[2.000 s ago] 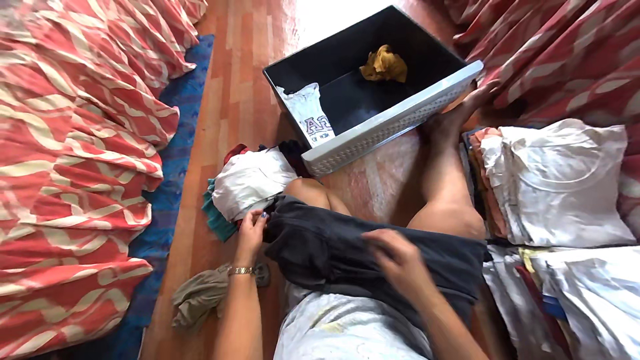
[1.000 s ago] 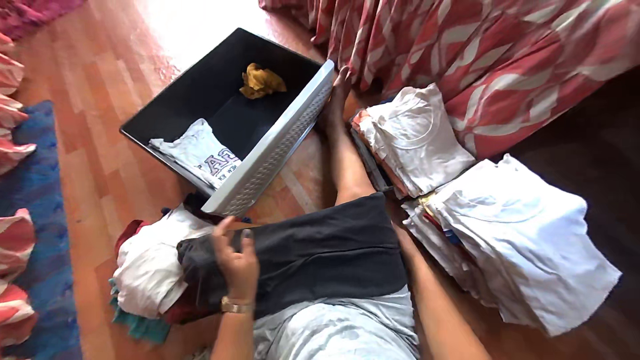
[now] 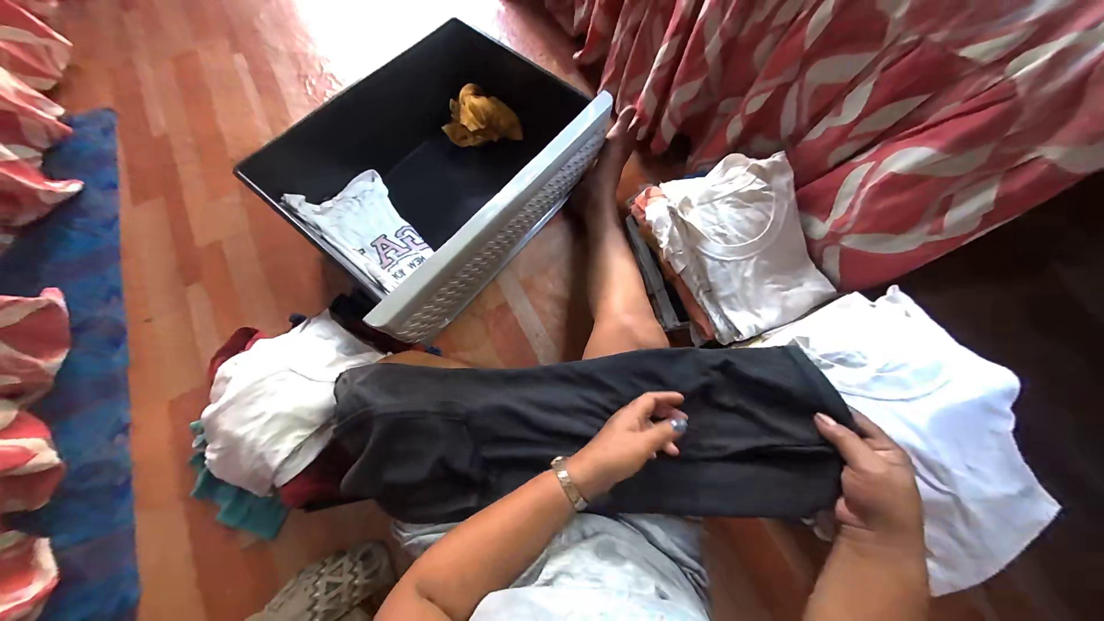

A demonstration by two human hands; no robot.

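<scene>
A long dark folded garment lies across my lap, spread from left to right. My right hand grips its right end, thumb on top and fingers beneath. Over the middle of the cloth is my left hand, wearing a bracelet and a ring, its fingers loosely curled and apart with nothing held. Beyond the lap stands a dark drawer or bin with a light grey woven-pattern front. Inside it are a white printed shirt and a crumpled mustard cloth.
Folded clothes topped by a white shirt sit at right, with more white garments nearer. A loose heap with white cloth lies left, a patterned beige cloth below it. Red patterned curtains hang at right; a blue mat is left.
My left hand has moved right along the dark garment from its left end. My right hand now holds the right end. The garment lies straighter than two seconds ago. The view has swung right.
</scene>
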